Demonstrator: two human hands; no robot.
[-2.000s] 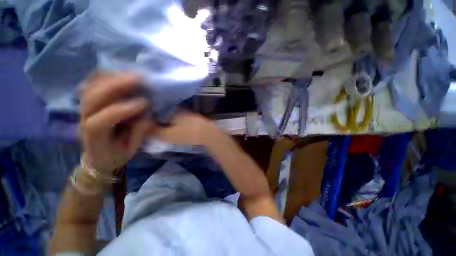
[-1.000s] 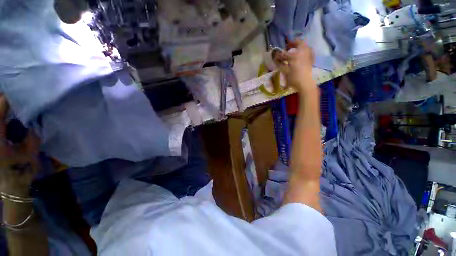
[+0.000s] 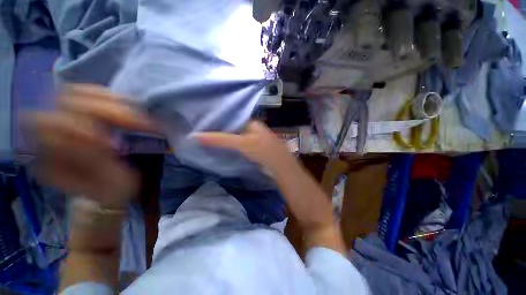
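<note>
A grey-blue cloth panel (image 3: 179,69) spreads from the left table to the needle area of the overlock machine (image 3: 346,43), under a bright lamp glare. Its front edge hangs over the table edge. My right hand (image 3: 254,144) holds the cloth at its front edge, just below and left of the needle area, with the fingers pointing left. My left hand (image 3: 86,147) is strongly blurred at the cloth's left side; its fingers reach towards the cloth, but whether they grip it is unclear.
Yellow scissors handles (image 3: 402,129), a white roll (image 3: 428,105), a white measuring tape (image 3: 383,128) and grey snips (image 3: 353,124) lie at the table edge. Cloth pieces (image 3: 490,95) lie at right. Below are a carton (image 3: 363,190), a blue basket (image 3: 396,199) and heaped cloth (image 3: 427,265).
My right hand has come back from the scissors area to the cloth near the needle. My left hand shows fully again at left. The view has turned back left.
</note>
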